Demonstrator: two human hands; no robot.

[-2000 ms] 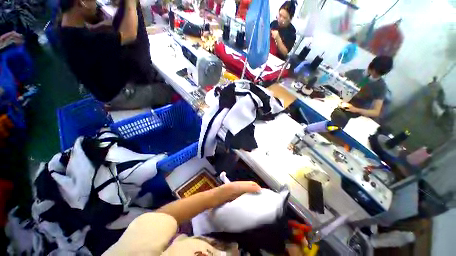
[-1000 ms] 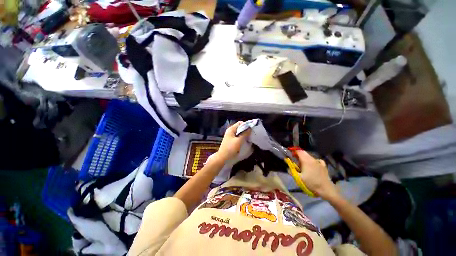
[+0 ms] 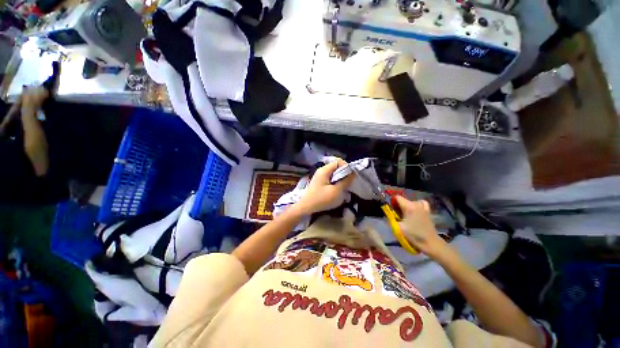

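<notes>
My left hand (image 3: 328, 188) is shut on a bunched black-and-white garment piece (image 3: 355, 167) in front of my chest, below the table edge. My right hand (image 3: 412, 221) holds scissors (image 3: 394, 219) with yellow and red-orange handles. The grey blades point up and left and reach the edge of the cloth by my left hand. Whether the blades are parted cannot be told. The rest of the piece hangs below my hands, partly hidden by my left hand and forearm.
A black-and-white pile (image 3: 221, 58) drapes over the white table's edge (image 3: 326, 119). A sewing machine (image 3: 435, 51) and phone (image 3: 407, 96) are on the table. A blue basket (image 3: 129, 178), framed panel (image 3: 269, 196) and left cloth heap (image 3: 178, 239) lie below. Another person's hand (image 3: 32, 100) is at far left.
From two seconds ago the view has swung down and right, bringing my right hand and scissors fully in. Over the last second both hands stay close together at the cloth; another person's arm appears at left.
</notes>
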